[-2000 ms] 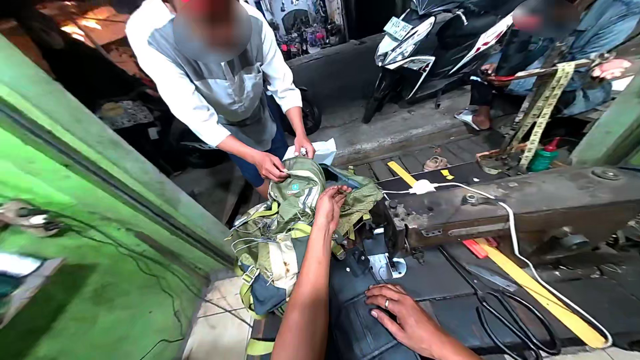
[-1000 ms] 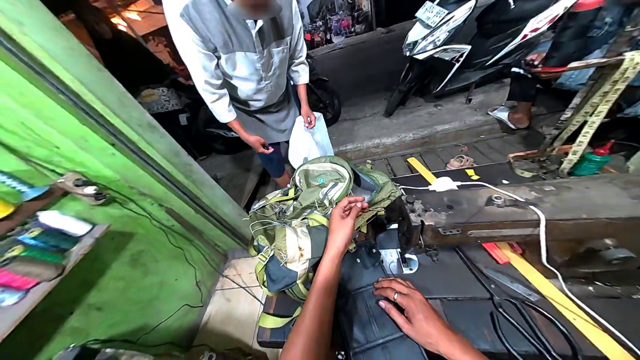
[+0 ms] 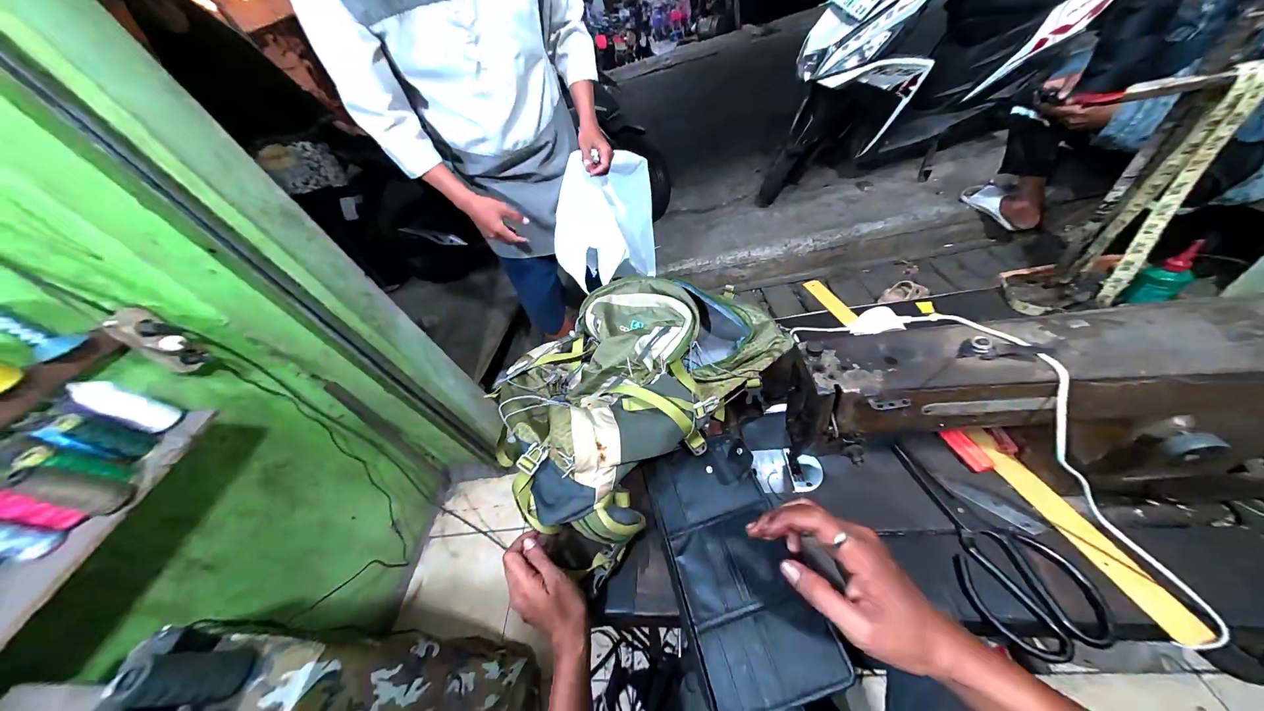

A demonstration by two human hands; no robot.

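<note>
A green backpack (image 3: 612, 395) with yellow-green straps lies on the sewing machine table, its top compartment gaping. My left hand (image 3: 545, 585) is at its lower end beside the hanging straps, fingers bent; whether it grips a strap is unclear. Over a flat black fabric piece with stitched panels (image 3: 726, 573), my right hand (image 3: 839, 573) hovers with thumb and fingers apart, a ring on one finger. The machine's needle plate (image 3: 787, 472) shows between the backpack and the black piece. The industrial sewing machine (image 3: 987, 380) extends to the right.
Large black scissors (image 3: 1027, 583) and a yellow ruler (image 3: 1096, 538) lie at the right, near a white cable (image 3: 1064, 434). Across the table stands a person holding a white plastic bag (image 3: 604, 212). Thread spools (image 3: 79, 464) sit on a left shelf; a camouflage item (image 3: 395, 676) is below.
My left hand has moved from the backpack's top to its lower end. My right hand has lifted from the black piece. The other person's hands have left the backpack, and one now holds the white bag.
</note>
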